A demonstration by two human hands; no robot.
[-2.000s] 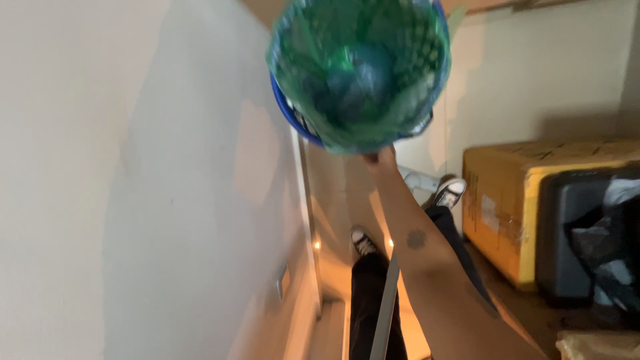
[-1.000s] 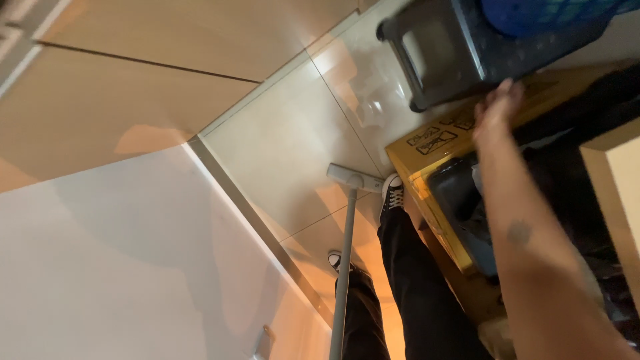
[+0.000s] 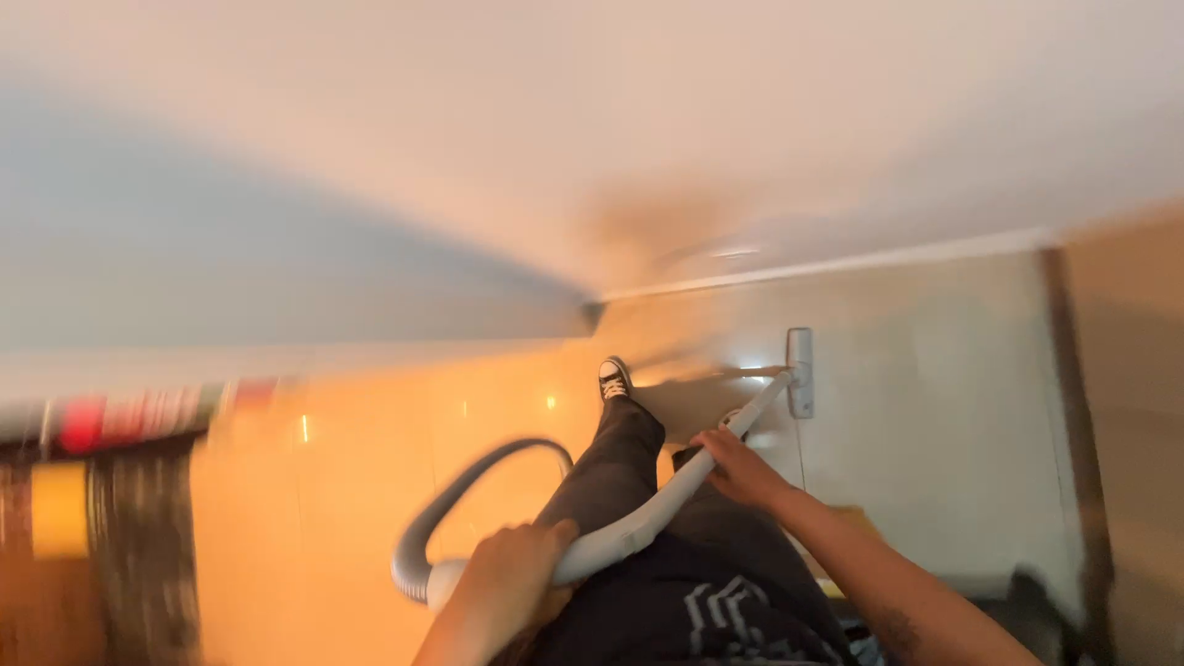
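Observation:
Both my hands hold a grey vacuum cleaner wand point(image 3: 685, 480). Around the curved handle at its upper end, near the hose joint, is my left hand point(image 3: 520, 561). Further down the straight tube, my right hand point(image 3: 737, 465) grips it. A flat floor nozzle point(image 3: 801, 373) at the wand's far end rests on the pale tiled floor, to the right of my feet. From the handle a grey ribbed hose point(image 3: 427, 524) loops out to the left and passes behind my leg. The vacuum cleaner's body is not in view.
A white wall point(image 3: 592, 139) runs across the upper view, meeting the floor just beyond my sneaker point(image 3: 613, 377). Blurred shelves or boxes point(image 3: 97, 518) stand at the far left. A wooden panel point(image 3: 1138, 407) borders the floor on the right. Dark items point(image 3: 1027, 610) lie at the lower right.
The view has swung strongly. The basket with the green liner, seen earlier, is out of sight. My right hand, earlier near the yellow box, is now on the wand, and my left hand has come into view.

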